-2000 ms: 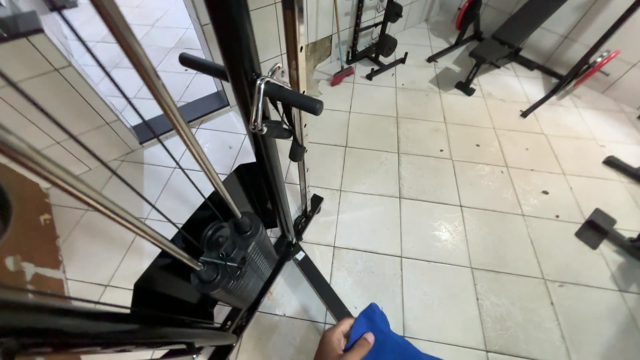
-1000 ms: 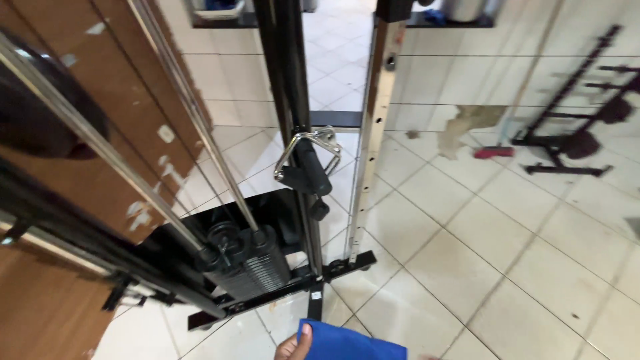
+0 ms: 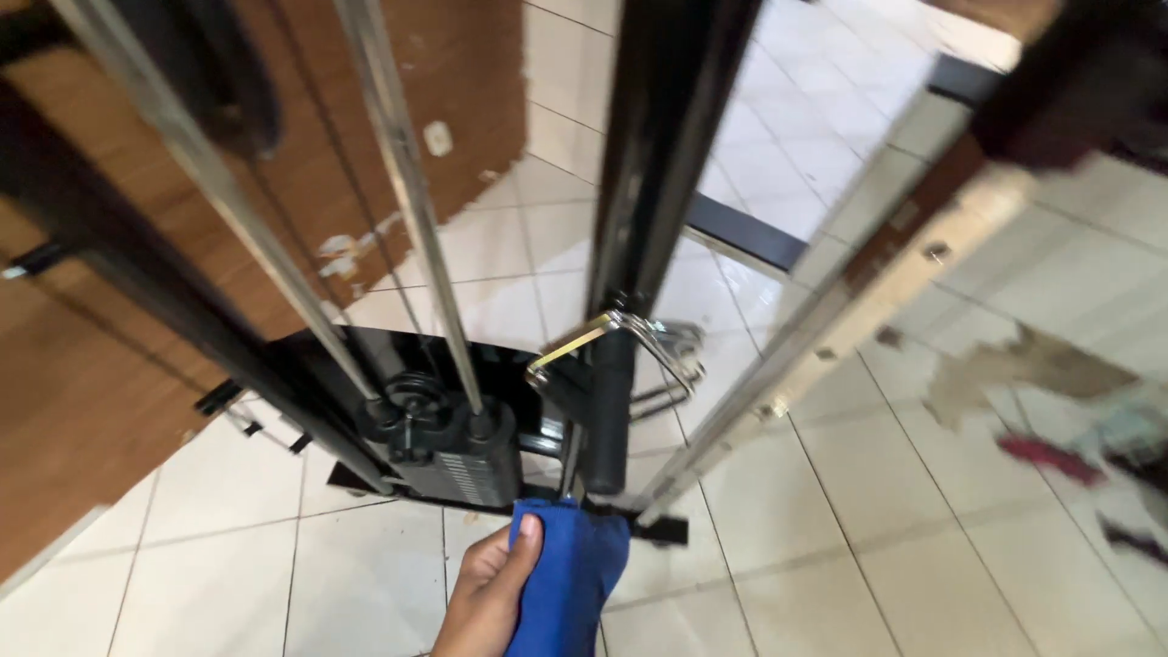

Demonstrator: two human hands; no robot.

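Note:
Low in the middle of the head view, my left hand [image 3: 493, 584] grips a folded blue cloth [image 3: 566, 584], thumb on its near face. The cloth's top edge is just below a black padded handle [image 3: 610, 420] on a cable machine's black upright [image 3: 662, 137]. Metal stirrup handles [image 3: 616, 342] hang around that padded part. Left of the cloth stands a black weight stack [image 3: 456, 465] with two chrome guide rods [image 3: 401, 164]. My right hand is not in view.
A perforated metal upright [image 3: 858, 319] slants up at the right, with a blurred dark part near its top. The machine's black base foot [image 3: 662, 529] rests on floor tiles. A brown wall panel [image 3: 465, 73] stands behind at left; a blurred red object [image 3: 1049, 456] lies at right.
The view has swung and come closer to the cable machine. My left hand holds the blue cloth throughout; the cloth now appears upright instead of stretching to the right.

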